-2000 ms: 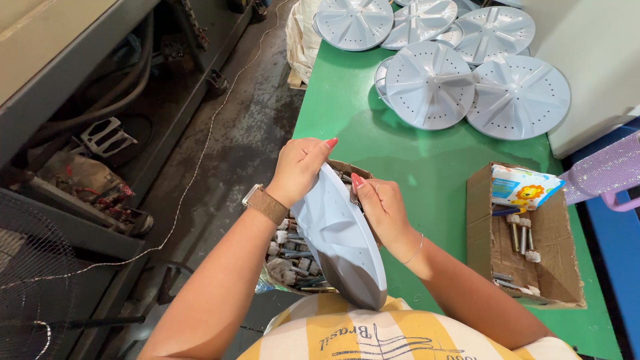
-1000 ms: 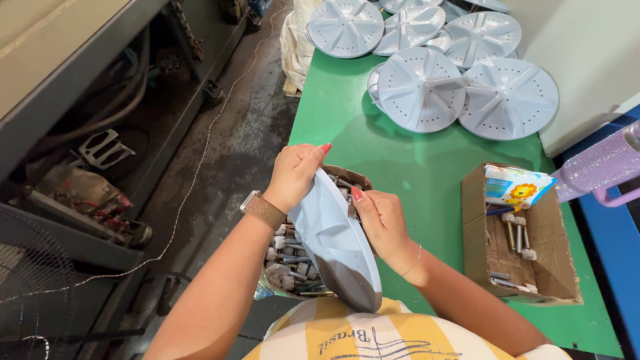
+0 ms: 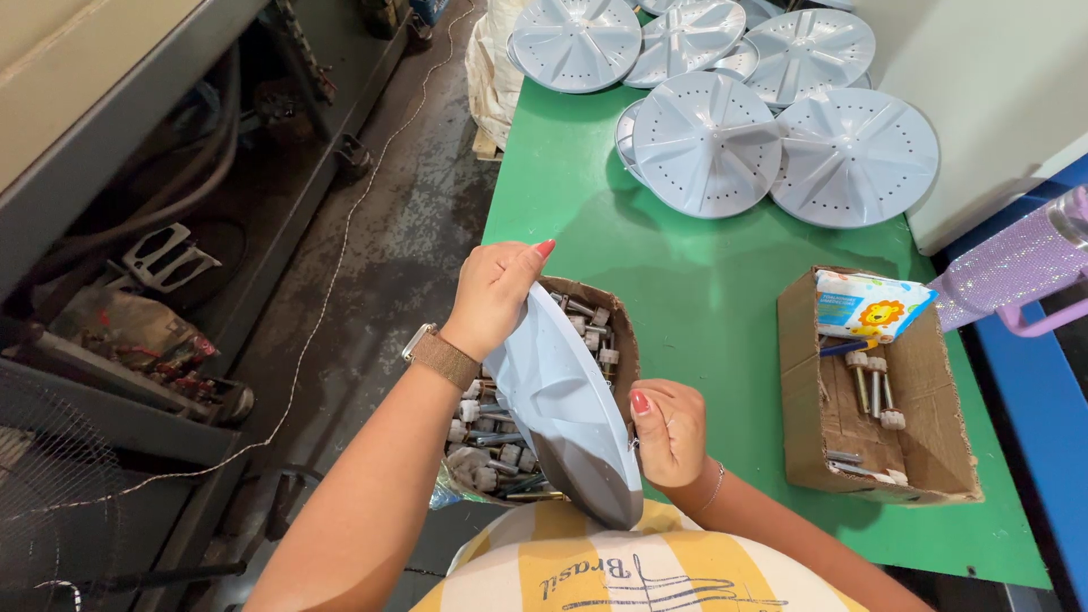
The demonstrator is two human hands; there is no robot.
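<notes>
A light grey ribbed plastic disc [image 3: 565, 395] stands tilted on edge between my hands, its lower end close to my shirt. My left hand [image 3: 497, 293] grips its upper rim, thumb on top. My right hand [image 3: 671, 429] is closed beside the disc's right rim; a small thing shows at its fingertips, too small to name. Behind and below the disc, a cardboard box [image 3: 627, 340] holds many metal shafts with white plastic heads [image 3: 501, 450]. Several similar perforated discs [image 3: 707, 144] lie overlapping at the far end of the green table.
On the right of the green table [image 3: 722, 340], an open cardboard box [image 3: 799, 408] holds a few shafts, a wipes packet [image 3: 871, 306] and a blue pen-like thing. Beside it is a glittery purple tumbler [image 3: 1011, 255]. A machine frame [image 3: 280, 221] stands left; a thin cord [image 3: 344, 229] crosses the floor.
My right hand has moved down along the disc's right rim. My left hand keeps its grip on the upper rim.
</notes>
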